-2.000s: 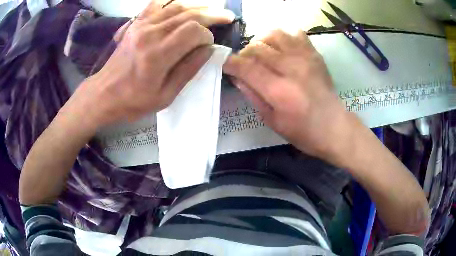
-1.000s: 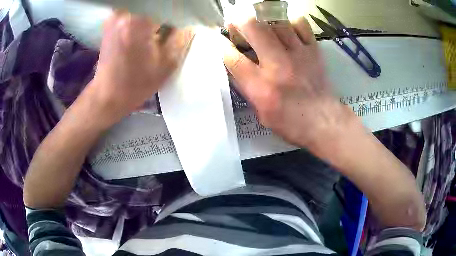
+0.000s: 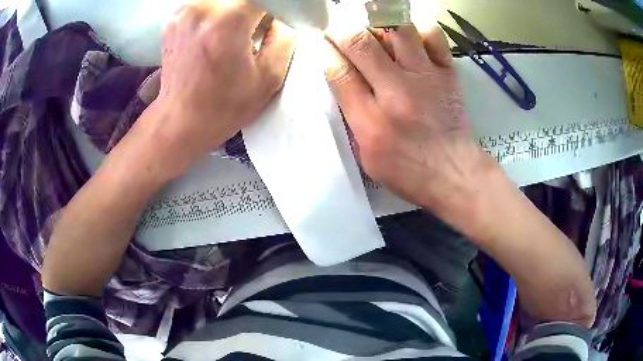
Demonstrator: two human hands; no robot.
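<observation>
A white stiff strip (image 3: 314, 169) runs from the bright lamp-lit spot at the top centre down over the table's front edge. My left hand (image 3: 215, 77) grips its upper left side, thumb and fingers bent. My right hand (image 3: 405, 106) lies at its upper right side, palm down, fingers together; whether it grips or presses is hidden. Purple plaid cloth (image 3: 53, 134) is bunched at the left and shows a little beside the strip. A small clear and metal machine part (image 3: 389, 14) stands just above my right fingers. The strip's far end is lost in glare.
Dark blue thread snips (image 3: 504, 70) lie on the white table (image 3: 564, 84) at upper right, blades apart. A printed ruler (image 3: 543, 142) runs along the front edge. A yellow item (image 3: 633, 81) is at far right. More plaid cloth (image 3: 613, 240) and a blue edge (image 3: 502, 310) are below the table.
Both hands have moved from the cloth at the top centre to either side of the strip. The strip's lower end has swung right. The machine part has come into view; the snips shifted slightly in view.
</observation>
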